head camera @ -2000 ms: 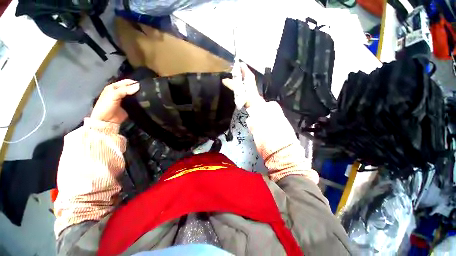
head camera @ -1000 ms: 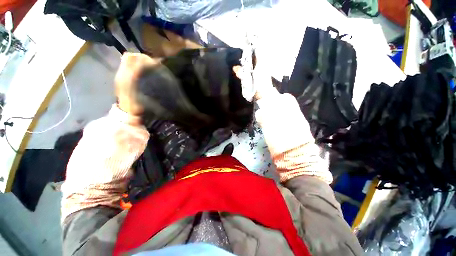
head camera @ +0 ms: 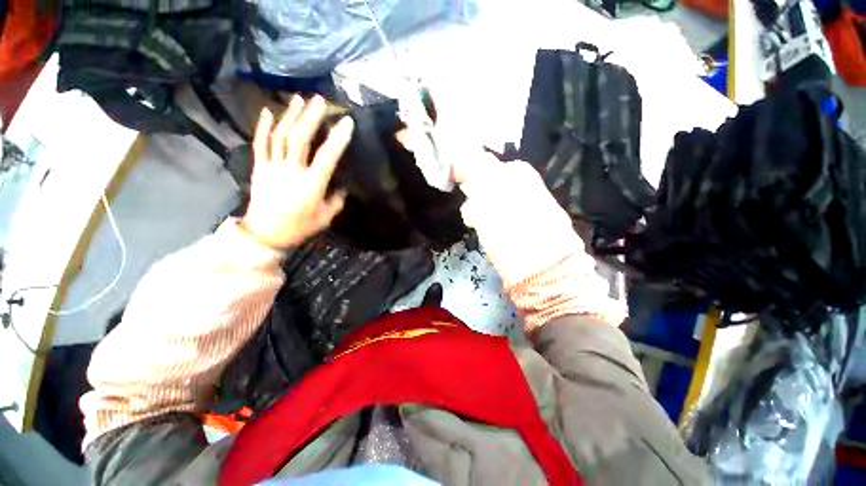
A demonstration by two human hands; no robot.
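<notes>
A black and camouflage backpack [head camera: 380, 180] is in front of me, crumpled, between my two hands. My left hand [head camera: 296, 176] lies on its left part with the fingers spread. My right hand [head camera: 451, 161] is at its right edge, closed around the pale handle of the scissors [head camera: 425, 133]. A long thin blade points up and left from that hand. Whether my right fingers also touch the bag cannot be told.
A camouflage backpack [head camera: 587, 133] lies on the white table [head camera: 494, 57]. Dark stacked backpacks [head camera: 760, 209] are at right. Another black bag [head camera: 142, 47] is at upper left, near clear plastic [head camera: 342, 33]. Dark bags [head camera: 332, 294] lie below the held one. Dark scraps dot a pale surface.
My left hand has gone from gripping the bag's left edge to lying spread on it. The bag has turned and bunched up. My right hand still has the scissors, now tilted left.
</notes>
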